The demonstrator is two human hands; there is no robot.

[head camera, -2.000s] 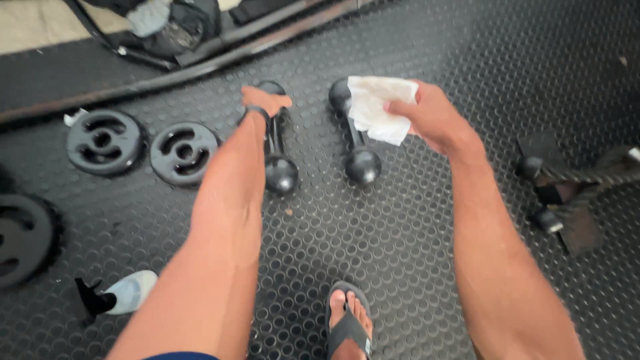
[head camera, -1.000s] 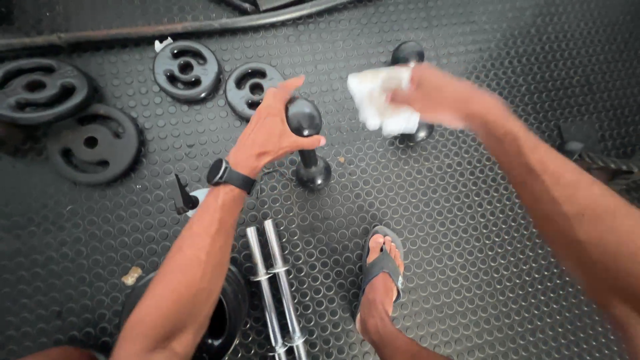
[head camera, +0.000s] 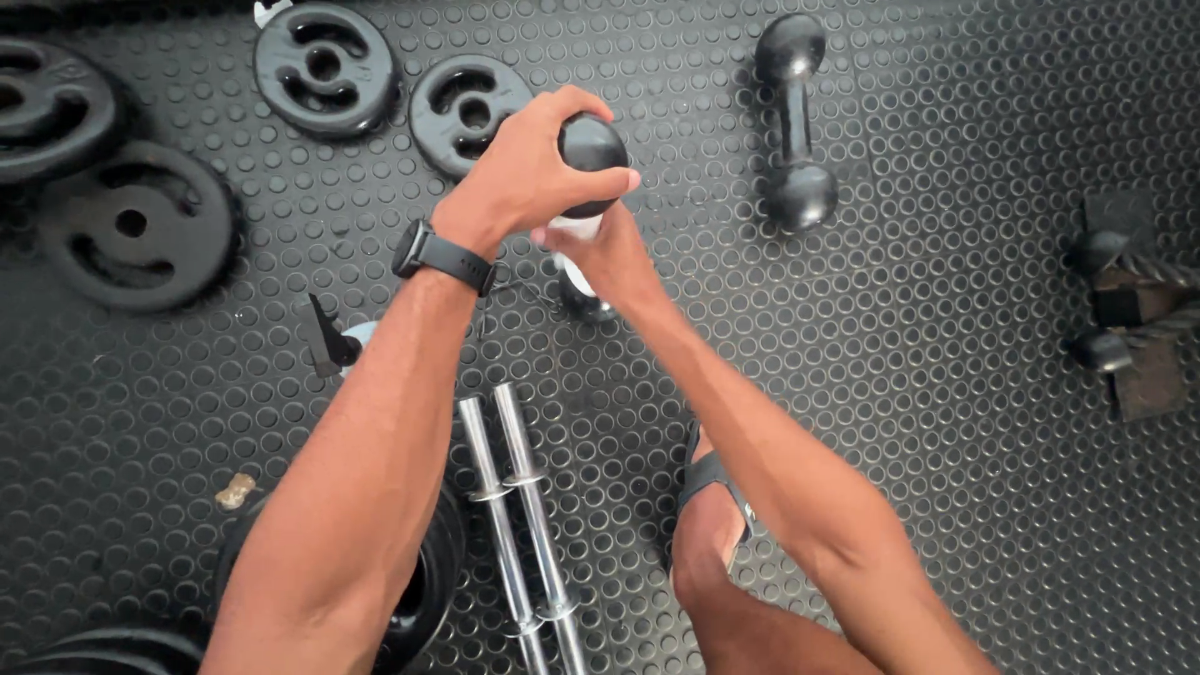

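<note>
My left hand (head camera: 539, 164), a dark watch on its wrist, grips the upper round head of a black dumbbell (head camera: 592, 155) held upright or tilted over the floor. Just below that head, my right hand (head camera: 605, 248) wraps a white cloth or paper wipe (head camera: 574, 228) around the handle, which is mostly hidden. The dumbbell's lower head shows beneath the right hand. A second black dumbbell (head camera: 795, 122) lies on the rubber floor to the right of both hands.
Black weight plates (head camera: 323, 70) lie at the upper left, with more at the lower left. Two chrome dumbbell bars (head camera: 511, 525) lie near my sandalled foot (head camera: 712, 516). A spray bottle (head camera: 337, 342) is partly behind my left arm. A rope attachment (head camera: 1148, 323) lies at the right edge.
My right hand has moved left with the white wipe, from the right dumbbell to the one in my left hand. The left hand still holds its dumbbell's head.
</note>
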